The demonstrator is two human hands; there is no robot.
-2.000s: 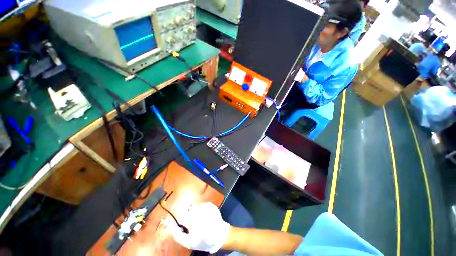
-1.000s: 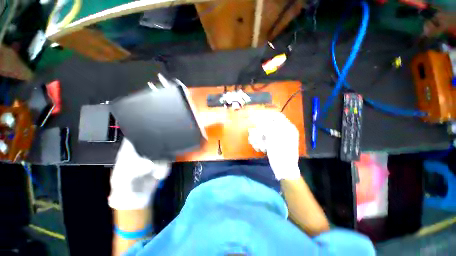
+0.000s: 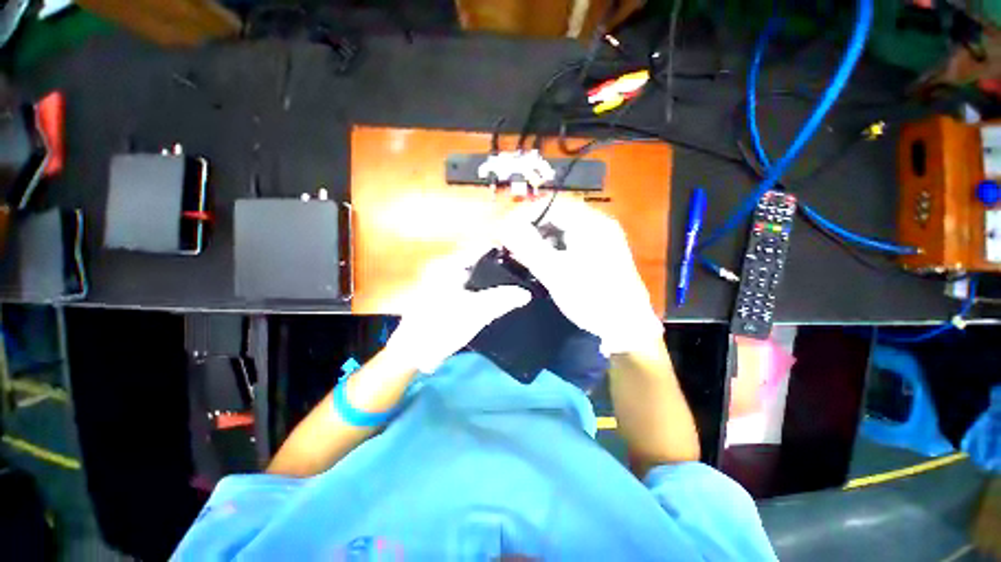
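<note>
My left hand [image 3: 448, 310] and right hand [image 3: 595, 269], both in white gloves, meet over the front of the orange-brown test board [image 3: 401, 165]. Between them is a tilted black set-top box [image 3: 529, 338], partly covered by the fingers and reaching past the bench's front edge. My left hand holds its left side. My right fingers are at its upper end, beside a thin black lead [image 3: 540, 215]; whether they grip the lead or the box is hidden. The white-silver connector block [image 3: 516, 168] on its dark bar is just beyond my hands, with no box on it.
Black boxes stand left of the board, the nearest [image 3: 288, 248] beside its edge, another [image 3: 156, 203] farther left. Right of it lie a blue marker pen [image 3: 690, 246], a remote control [image 3: 765, 263], a looping blue cable [image 3: 807, 121] and an orange control box [image 3: 953, 198]. AV plugs [image 3: 619, 92] lie behind.
My view has turned down to the board and shifted. A box now stands just left of the board, where my left hand held a black box. Both hands have come together around a black box.
</note>
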